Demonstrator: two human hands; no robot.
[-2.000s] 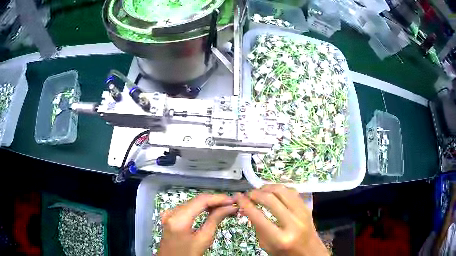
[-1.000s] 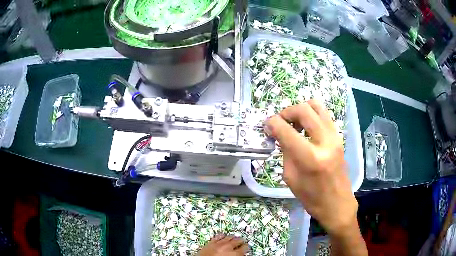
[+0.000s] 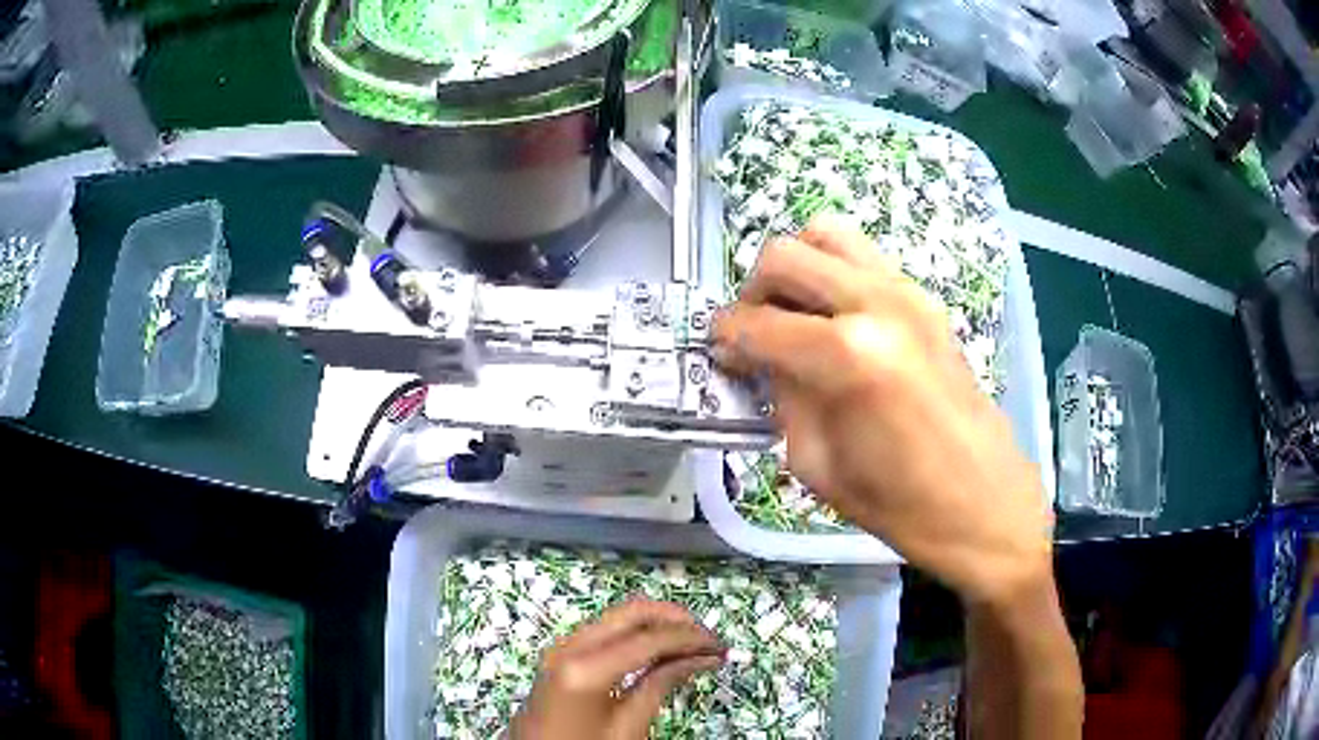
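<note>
My right hand (image 3: 868, 390) is at the right end of the silver press (image 3: 535, 347), its fingertips bunched against the fixture (image 3: 668, 347). Whatever the fingertips pinch there is hidden. My left hand (image 3: 622, 668) is over the lower parts bin (image 3: 420, 578), thumb and fingertips close together among the white-and-green workpieces (image 3: 535, 607). Whether it grips a workpiece is not clear. The upper parts bin (image 3: 1024, 419) is heaped with the same workpieces and lies partly under my right hand and forearm.
The steel bowl feeder (image 3: 463, 138) stands behind the press, with the narrow feed track (image 3: 686, 159) running down to it. Small clear boxes lie left (image 3: 159, 362) and right (image 3: 1111, 434). A green crate (image 3: 217, 665) is at lower left. Clear trays and bags clutter the far right.
Both hands were together over the lower bin; then my right hand rose to the press end. Since then it has moved slightly left, closer against the fixture. My left hand shows more, fingers raised.
</note>
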